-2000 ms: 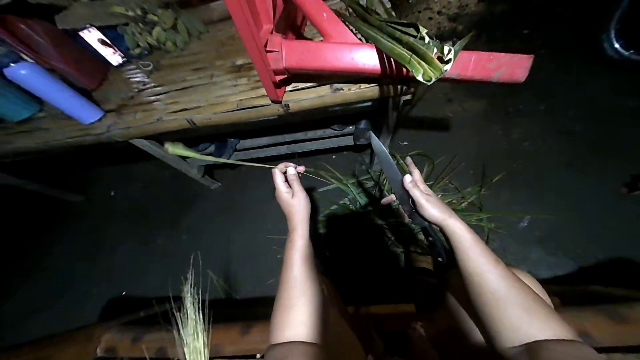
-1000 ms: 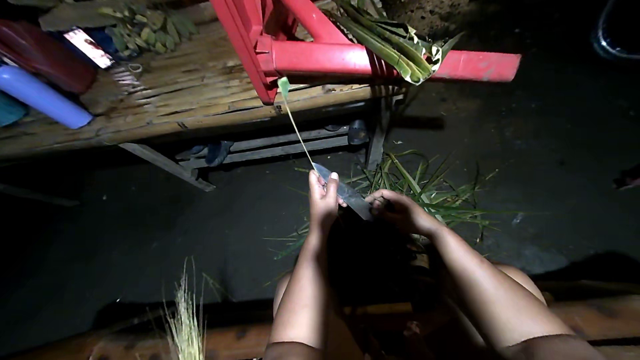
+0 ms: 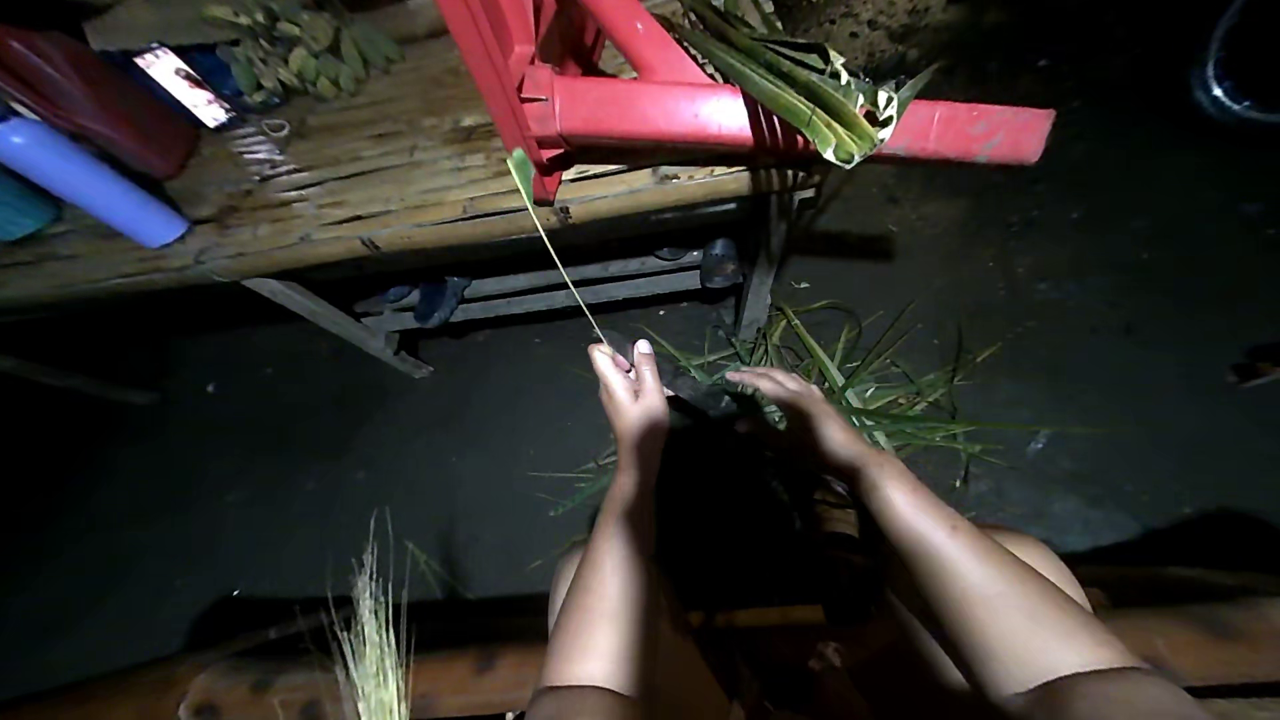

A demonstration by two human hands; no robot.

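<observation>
Pinched between the thumb and fingers of my left hand (image 3: 632, 385) is a thin leaf midrib (image 3: 562, 262), with a bit of green leaf at its far tip near the red plastic stool. My right hand (image 3: 800, 410) is to the right, its fingers pointing left; a knife blade shows only dimly between the hands, and shadow hides the handle and the palm. Long green leaf strips (image 3: 850, 380) lie on the ground beyond my right hand. A bundle of pale stripped midribs (image 3: 378, 640) stands at the lower left.
A red plastic stool (image 3: 650, 110) lies on its side on a bamboo platform (image 3: 400, 190), folded palm leaves (image 3: 800, 95) over its leg. A purple bottle (image 3: 95, 180), a lit phone (image 3: 183, 85) and a leafy bunch (image 3: 300, 50) are at upper left. A wooden bench (image 3: 480, 680) runs below.
Two seconds ago the knife stood plainly visible in my right hand; both hands have since come closer together. The midrib has swung from pointing left to pointing up toward the stool.
</observation>
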